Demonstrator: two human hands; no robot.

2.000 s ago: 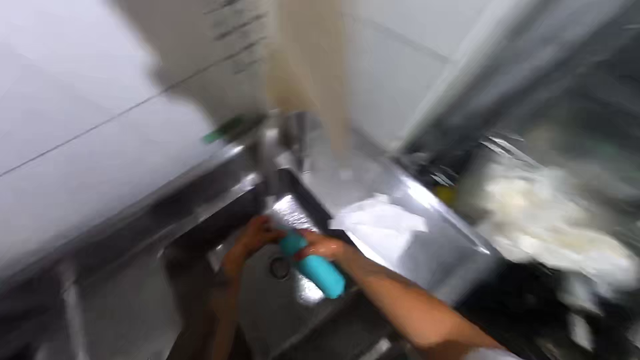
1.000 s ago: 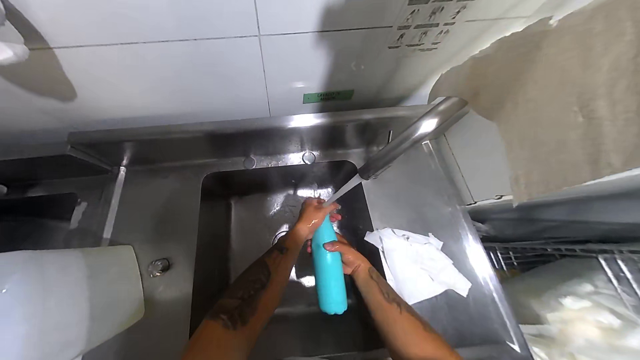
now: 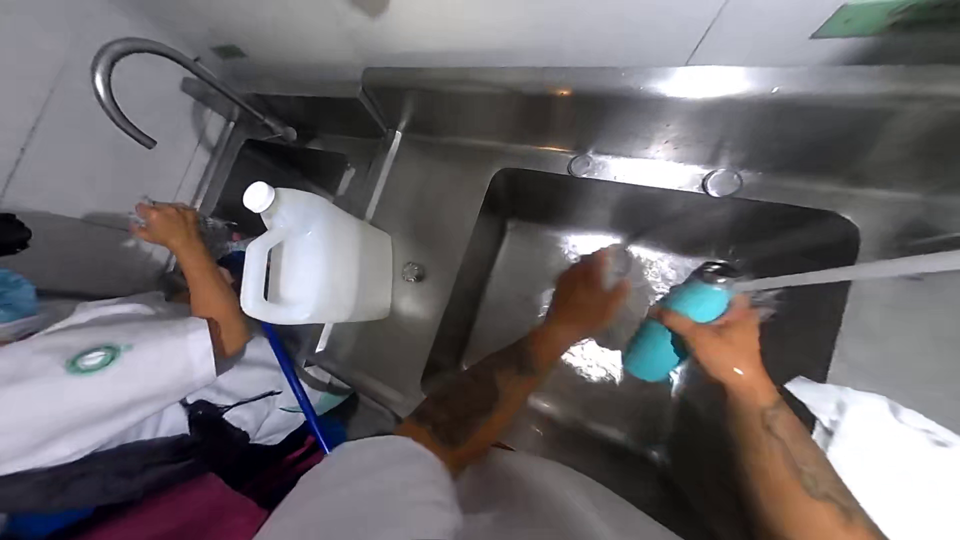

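Note:
My right hand (image 3: pixel 724 337) is closed around a turquoise bottle (image 3: pixel 655 349) with an open metal-rimmed mouth, tilted over the stainless steel sink basin (image 3: pixel 517 285). A stream of water (image 3: pixel 847 274) runs in from the right and meets the bottle near its mouth. To the left of the bottle is my left hand (image 3: pixel 589 296), wet and blurred, apart from it; something clear, perhaps water or a small object, shows at its fingertips, and I cannot tell which. Wet, shiny patches cover the basin floor.
A white plastic jug (image 3: pixel 337 259) with a cap stands on the steel counter left of the basin. A white cloth (image 3: pixel 892 442) lies at the right. Beyond the jug, a person in white (image 3: pixel 112 375) reaches toward another sink (image 3: pixel 285 169) with a curved faucet (image 3: pixel 150 49). A blue pole (image 3: pixel 296 390) leans nearby.
My left hand has come off the bottle and moved left of it. The bottle, upside down or upright unclear before, now tilts with its mouth toward the water. The view has swung left.

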